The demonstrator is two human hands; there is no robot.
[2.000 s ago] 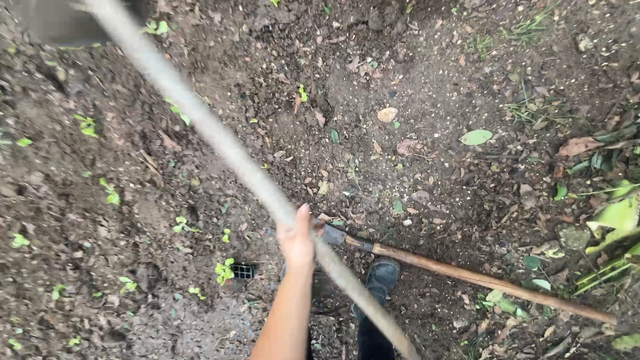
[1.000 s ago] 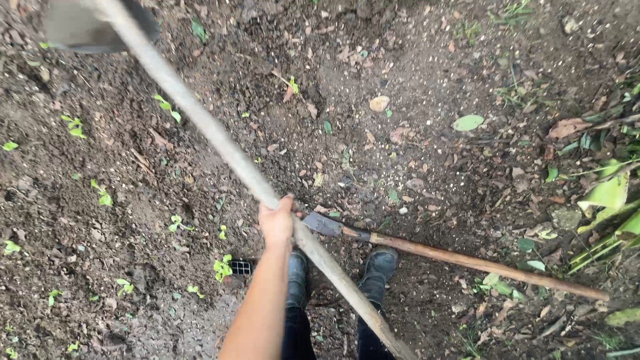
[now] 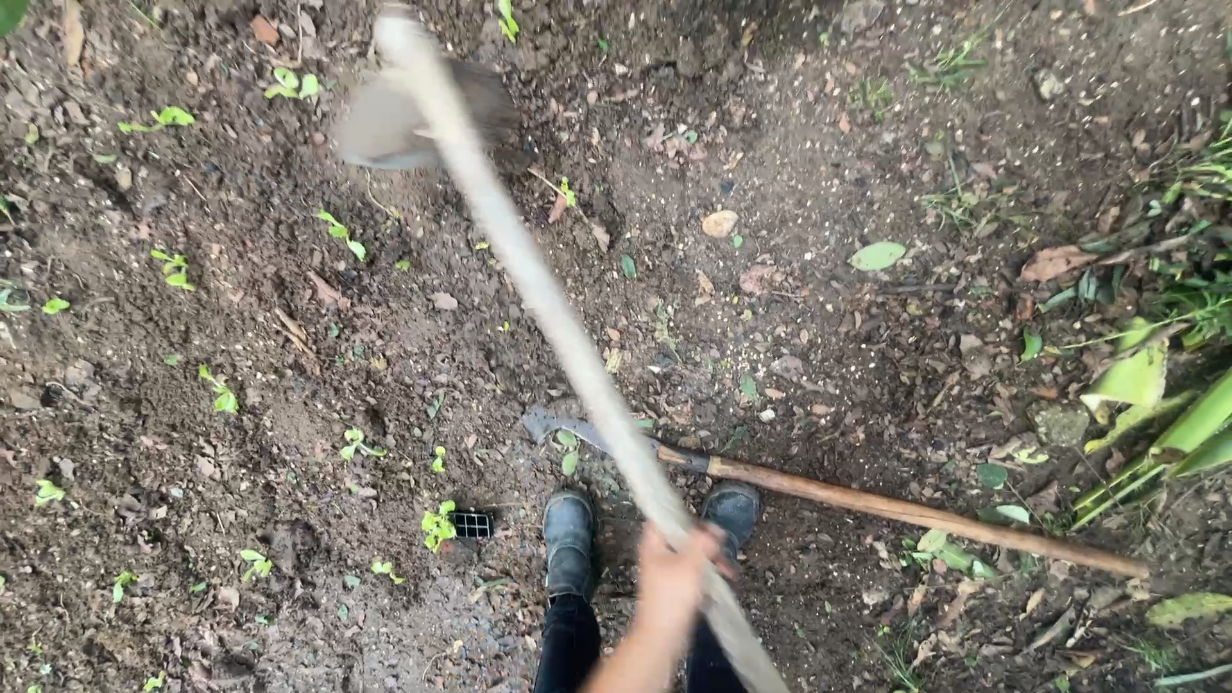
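Observation:
My left hand [image 3: 674, 563] is closed around the long pale wooden handle of a hoe [image 3: 568, 337]. The handle slants from the upper left to the bottom edge, and its broad metal blade [image 3: 395, 120], motion-blurred, shows over the soil at the upper left. Under the handle, a second tool, with a hooked metal blade [image 3: 577, 428] and a brown wooden handle [image 3: 895, 505], lies on the ground just beyond my boots. My right hand is out of view.
Small leafy seedlings [image 3: 221, 393] dot the soil on the left. A black plastic seedling tray piece [image 3: 472, 525] lies beside the left boot [image 3: 570, 544]. The other boot [image 3: 731, 515] is near the tool on the ground. Broad-leaved plants [image 3: 1136, 380] edge the right side.
The hoe's blade has moved right over the soil, from the upper left corner, and the handle stands steeper. My left hand, still around the handle, has moved right and towards my boots.

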